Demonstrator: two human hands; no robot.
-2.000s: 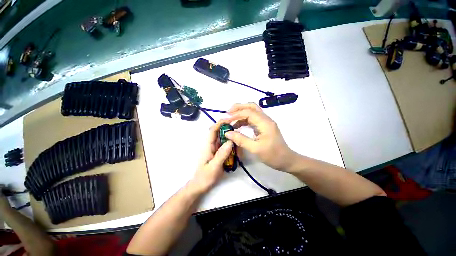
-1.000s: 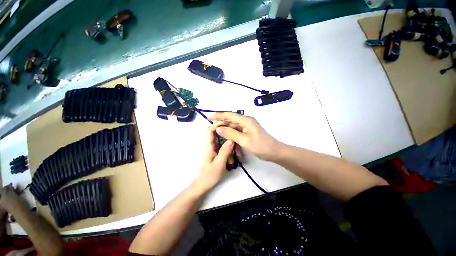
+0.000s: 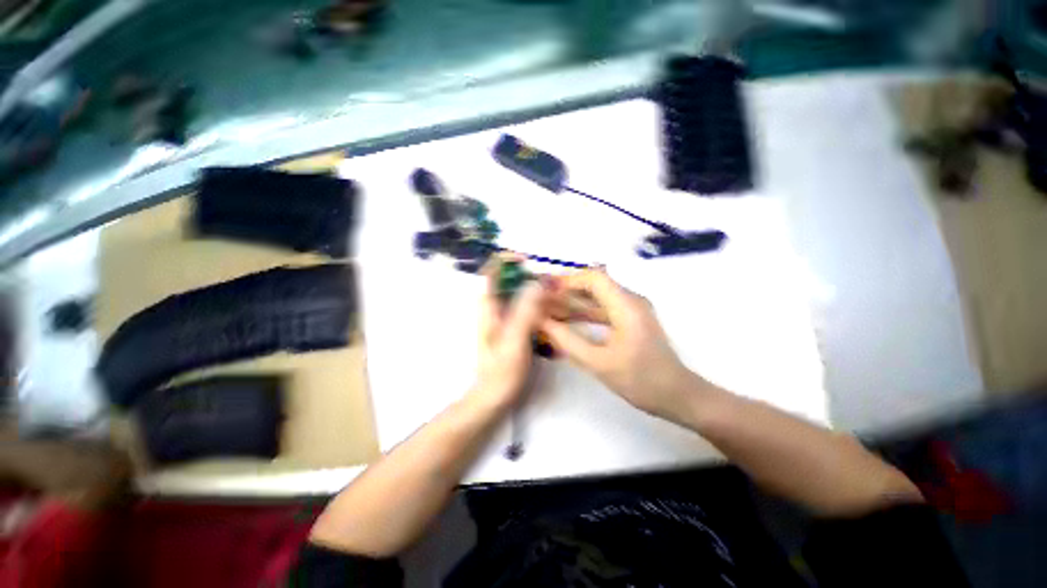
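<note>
The picture is blurred. My left hand [image 3: 506, 345] is closed around a half-assembled unit [image 3: 512, 276]; its green board shows at the top by my fingertips and a dark part shows lower, between my hands. My right hand [image 3: 617, 341] is at the unit's right side, its thumb and fingers bent together at it; whether they grip it is hidden. A thin black cord hangs below my hands, its tip [image 3: 514, 450] over the white bench top.
Waiting units [image 3: 454, 230] lie just beyond my left hand. A closed unit [image 3: 530, 162] has a cord running to a black cover [image 3: 682, 242]. Stacked covers [image 3: 706, 124] stand at the far edge. Ribbed black rows [image 3: 247, 322] lie on left cardboard [image 3: 327, 409]. A person's red clothing shows lower left.
The view has shifted and blurred. My right hand has moved from over the unit's top to its right side, uncovering the green board. The cord's tip has swung left, below my hands.
</note>
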